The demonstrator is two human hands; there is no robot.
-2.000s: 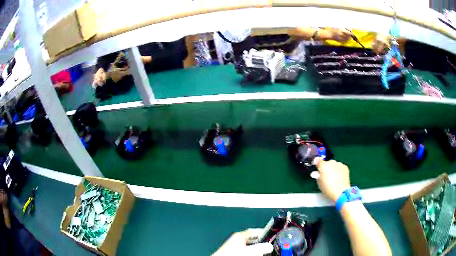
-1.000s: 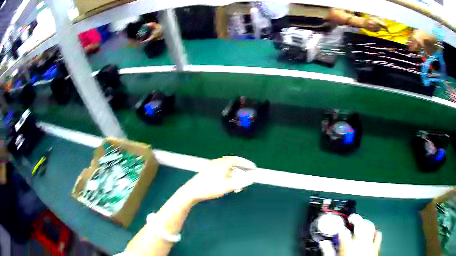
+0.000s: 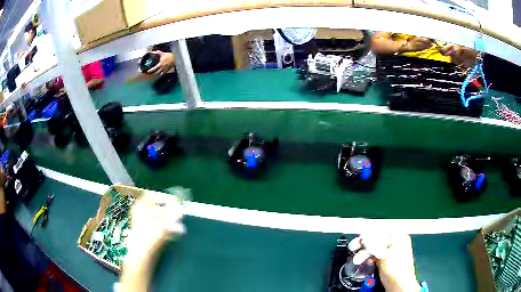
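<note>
A black chassis sub-assembly [image 3: 351, 275] with a round centre and a blue component [image 3: 369, 283] lies on the bench mat at the bottom edge, partly cut off. My right hand [image 3: 388, 251] is at its upper right, fingers bent and closed on its top; the hand hides part of it. My left hand [image 3: 153, 219] is strongly blurred above the right side of the open cardboard box of green circuit boards [image 3: 111, 231]. A pale greenish blur shows at its fingertips; whether it is a held board cannot be told.
Several chassis units stand spaced on the green conveyor [image 3: 303, 194] beyond the white rail [image 3: 274, 220]. Another board box [image 3: 483, 256] is at the right edge. Yellow-handled pliers [image 3: 41, 214] lie far left. A slanting white post [image 3: 94, 122] rises at left. People's hands work across the belt.
My left hand has moved left from the rail to the left box. My right hand stays at the bench chassis, now at its upper right. The view has shifted.
</note>
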